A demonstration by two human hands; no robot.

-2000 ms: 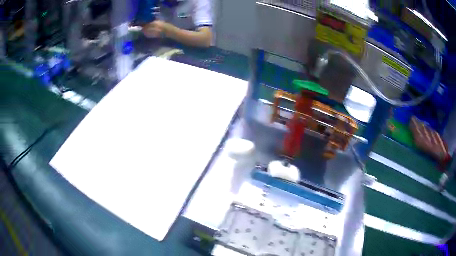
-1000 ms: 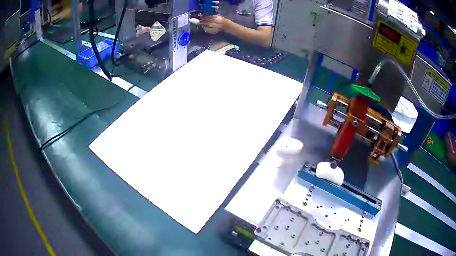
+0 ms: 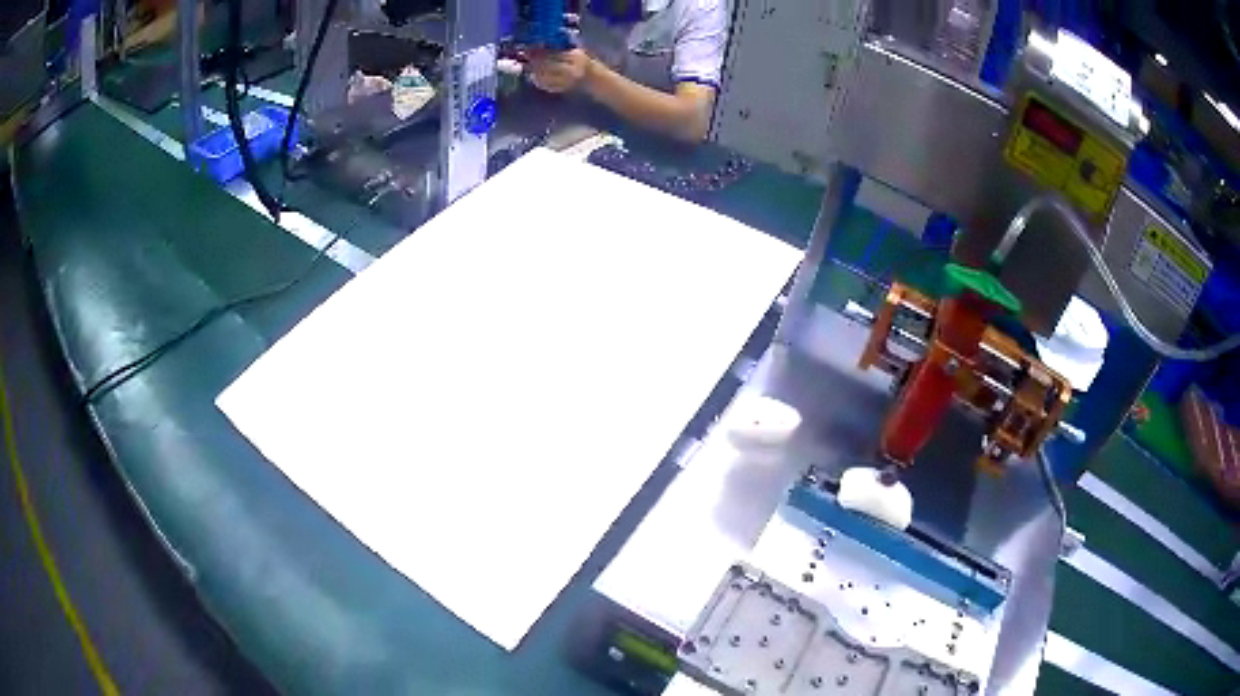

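Neither of my hands can be made out. The silver fixture plate (image 3: pixel 775 642) lies at the bottom edge, cut off, with its shallow pockets and screws bare. Behind it is the blue slide rail (image 3: pixel 898 547). The red syringe barrel (image 3: pixel 927 404) with a green top hangs tilted in the orange-gold bracket (image 3: pixel 1023 394). Its tip is over the white pad (image 3: pixel 874 499). A white round lid (image 3: pixel 764 422) sits left of it on the silver machine top (image 3: pixel 680 537). A large white sheet (image 3: pixel 524 381) lies left of the machine.
Another person's hand and forearm (image 3: pixel 619 95) are beyond the sheet. A blue bin (image 3: pixel 242 144) and dark cables (image 3: pixel 177 347) are at left. The control panel (image 3: pixel 639 650) is at the machine's lower front. A reddish thing (image 3: pixel 1210 438) at the right edge is unclear.
The view was blurred and tilted differently two seconds ago and is now steadier. It has shifted slightly since one second ago. The fixture and sheet show no clear movement of their own.
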